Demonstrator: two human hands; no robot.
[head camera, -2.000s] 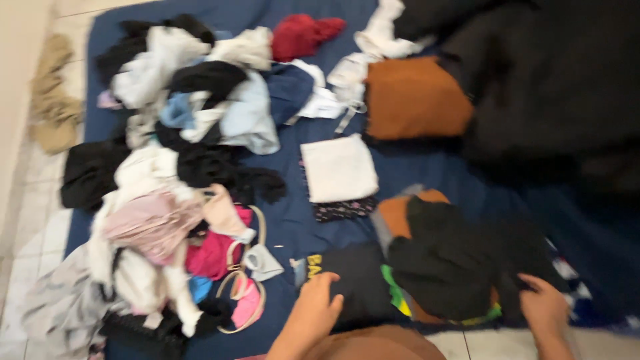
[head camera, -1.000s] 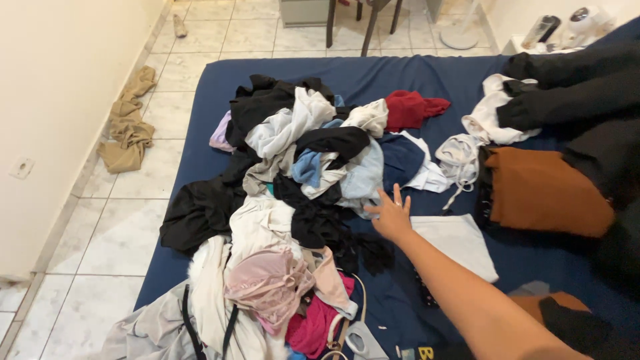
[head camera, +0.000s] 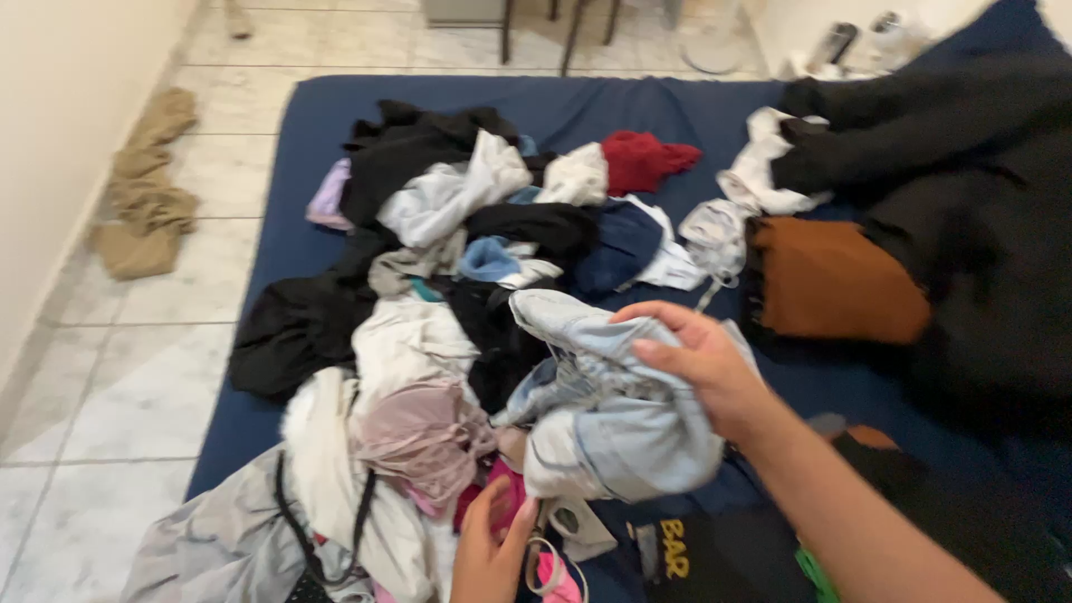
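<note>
My right hand grips a crumpled light-blue denim garment by its upper edge and holds it up over the bed. Just below the garment's lower left edge is my left hand, its fingers apart, near a bright pink garment. To the left lies a heap of mixed clothes, with a dusty-pink bra, a white garment and a black garment. A folded black garment with yellow lettering lies at the lower right.
A folded brown garment and large dark clothes lie on the right of the blue-sheeted bed. A red garment sits toward the far edge. Tan trousers lie on the tiled floor by the left wall.
My right hand, empty over the heap a second ago, now holds the light-blue denim garment, raised from the heap and brought nearer. My left hand has come into view at the bottom.
</note>
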